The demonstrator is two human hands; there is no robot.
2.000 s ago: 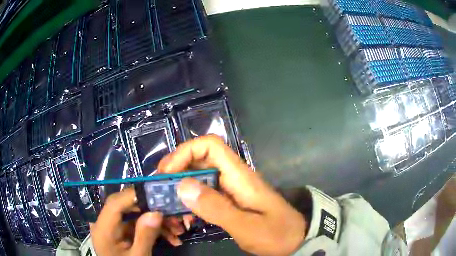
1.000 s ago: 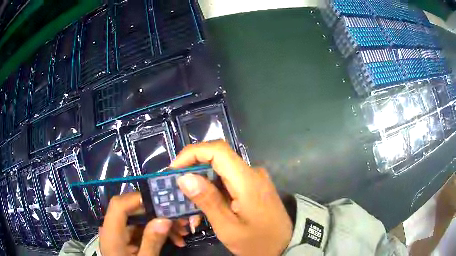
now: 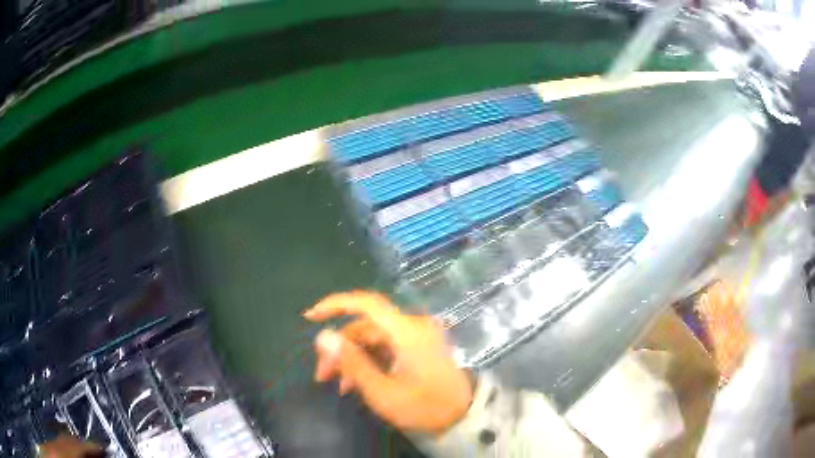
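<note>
My right hand (image 3: 393,362) is over the dark bench between the two trays. Its fingers are curled and apart, and nothing shows in it. My left hand (image 3: 71,447) is small, dark and cut off at the bottom left edge; what it holds is hidden. The black housing tray (image 3: 98,268) lies at the left, blurred, with pale patches in its lower pockets that may be glare or keypads. The clear keypad tray (image 3: 523,309) lies right of centre, with blue and white striped stacked keypads (image 3: 474,152) in its far rows.
A bright green conveyor belt (image 3: 357,76) with a whitish edge strip (image 3: 250,168) runs behind the trays. At the right are a brown cardboard box (image 3: 675,335), a white sheet (image 3: 630,407), and blurred pale and red shapes. Glossy clear material shows at the top right.
The view has swung right. The phone piece both hands held no longer shows. My hands are apart: the right is empty by the keypad tray, the left at the bottom left edge.
</note>
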